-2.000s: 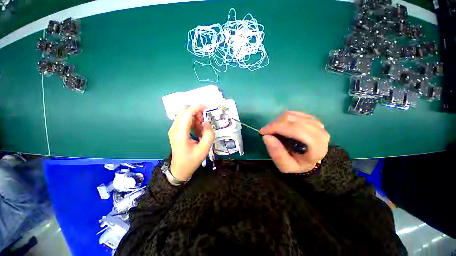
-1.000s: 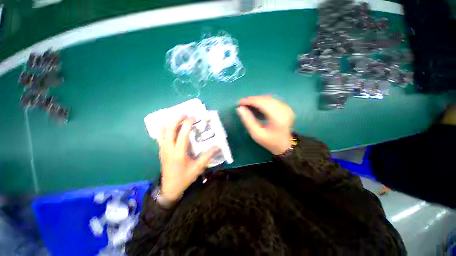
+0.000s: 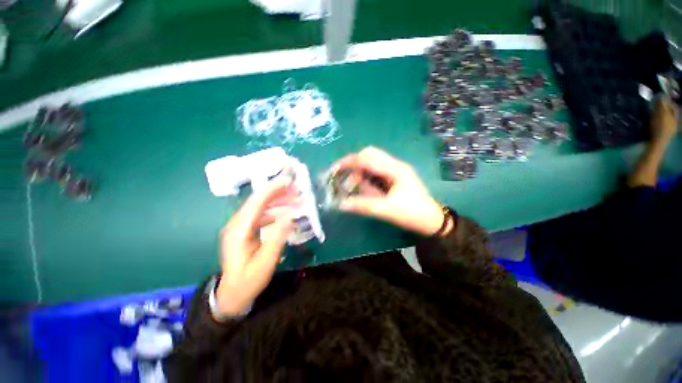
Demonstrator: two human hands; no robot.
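Note:
A white camera housing (image 3: 305, 196) lies at the bench's front edge, its white block-like bracket (image 3: 238, 170) pointing up and left. My left hand (image 3: 258, 236) is on the housing, fingers over its cavity, and holds it. My right hand (image 3: 385, 191) is just right of the housing and holds a small dark module (image 3: 342, 184) with shiny edges between its fingers, apart from the housing. A dark thing, blurred, shows inside the right palm; I cannot tell for certain what it is.
Tangled white strands (image 3: 292, 114) lie behind the housing. A large pile of lens modules (image 3: 490, 105) is at right, a small group (image 3: 56, 146) at left. A black tray (image 3: 591, 82) is far right, near another person's hand (image 3: 662, 123). A blue bin (image 3: 71, 336) of white parts is lower left.
The view has turned to the right. My right hand now has a small module at its fingertips beside the housing; the screwdriver shaft seen earliest no longer shows. My left hand stays on the housing.

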